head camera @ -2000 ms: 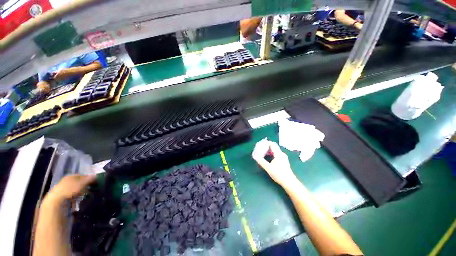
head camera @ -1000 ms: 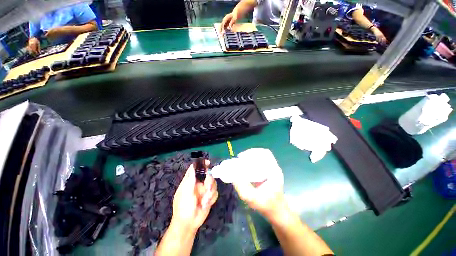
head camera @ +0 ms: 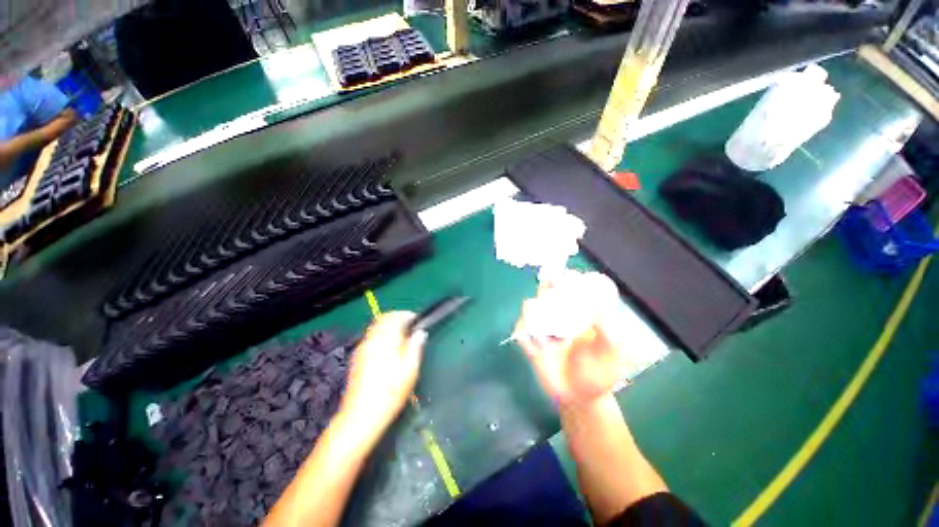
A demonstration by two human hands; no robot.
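My left hand [head camera: 389,355] is closed on a black plastic piece [head camera: 443,312], which points up and right over the green bench, just right of the heap. My right hand [head camera: 579,355] holds a whitish squeeze bottle [head camera: 564,307]; its thin tip seems to point left, and its outline is washed out. The heap of small dark pads [head camera: 257,417] lies at lower left. Behind it, a long black tray [head camera: 407,235] holds two rows of slanted black parts [head camera: 257,229]. A crumpled white cloth [head camera: 535,233] lies just behind the bottle.
A long flat black tray [head camera: 659,257] lies slanted at right. Beyond it are a dark cloth lump [head camera: 723,202] and a large white container [head camera: 767,129]. Loose black parts [head camera: 113,473] and a plastic-wrapped stack [head camera: 36,422] are at left. A yellow-marked post [head camera: 628,98] stands behind. A person's arm [head camera: 39,139] shows far left.
The view has turned right. My left hand first reached to the loose parts, then held a black piece upright at the bottle. Now the piece is tilted and the hands are farther apart.
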